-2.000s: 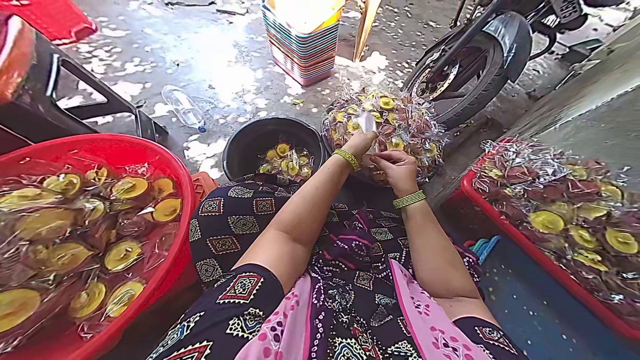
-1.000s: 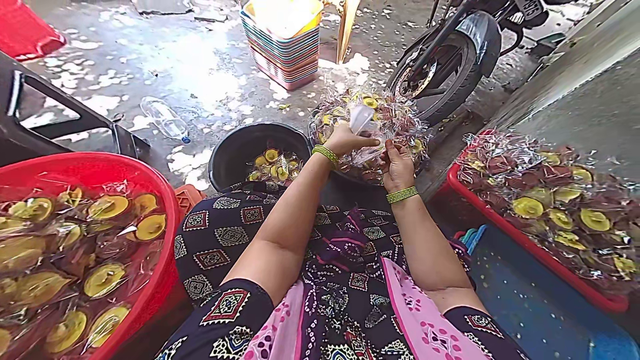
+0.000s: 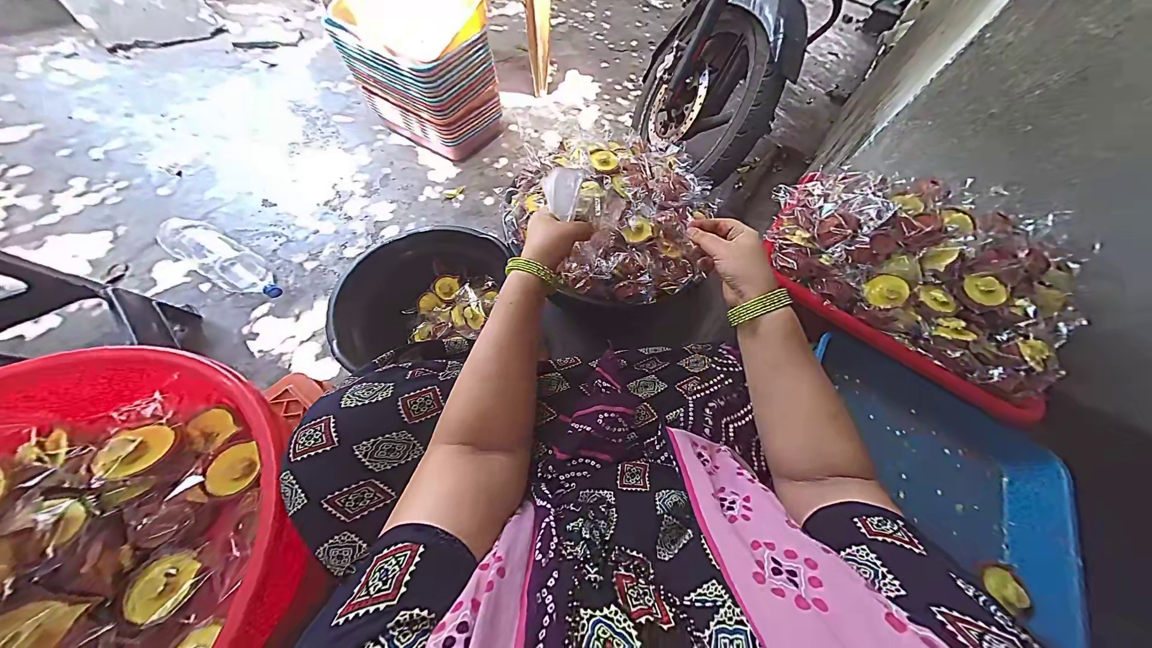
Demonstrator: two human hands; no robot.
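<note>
My left hand [image 3: 554, 239] holds a whitish translucent plastic piece [image 3: 562, 193], possibly small bags, over a heaped dark tub of clear-wrapped brown and yellow items [image 3: 638, 230]. To its right, my right hand [image 3: 727, 252] has thumb and forefinger pinched at the edge of that heap; whether something small is between them cannot be made out. The two hands are apart. A black tub [image 3: 355, 310] beside my left forearm has a few similar wrapped pieces at its right side.
A red tub [image 3: 261, 423] of wrapped pieces stands at left, a red tray [image 3: 909, 360] heaped with more at right, above a blue tray [image 3: 1035, 504]. Beyond are stacked plastic trays [image 3: 432, 99], a motorcycle wheel [image 3: 720, 99], a plastic bottle [image 3: 216, 256] and a wall [image 3: 1035, 126].
My hands were close together over the heaped tub; now they are apart, the right one farther right. The whitish plastic stays in my left hand.
</note>
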